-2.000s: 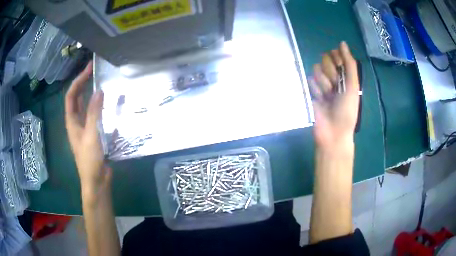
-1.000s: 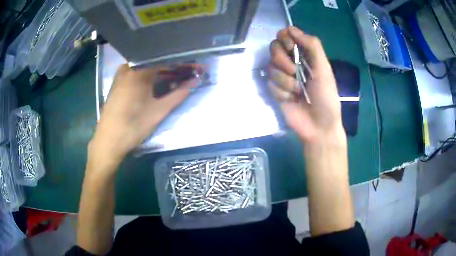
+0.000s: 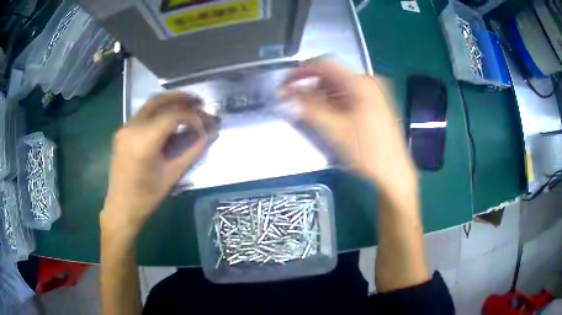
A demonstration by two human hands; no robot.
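Observation:
My left hand (image 3: 163, 138) is over the left part of the shiny metal tray (image 3: 271, 151), thumb and fingertips curled close together. It is blurred, and I cannot tell if a pin is between them. My right hand (image 3: 336, 104) is over the right part of the tray, also blurred, fingers bent towards the middle; any pins in it are hidden. The small dark fixture (image 3: 240, 102) lies between my hands, under the grey machine head (image 3: 228, 46). A clear tub (image 3: 265, 274) full of thin silver pins is nearest my body.
Side bins with pins (image 3: 38, 178) stand at the left, more lean at the upper left (image 3: 65, 55). A brass fitting (image 3: 106, 51) is beside the head. A black phone-like slab (image 3: 426, 123) lies right of the tray. Another pin bin (image 3: 471, 52) and a cable (image 3: 469, 141) are further right.
My right hand has moved left from the tray's right side towards the fixture, and its bunched pins no longer show. My left hand has drawn back slightly left and down from the fixture.

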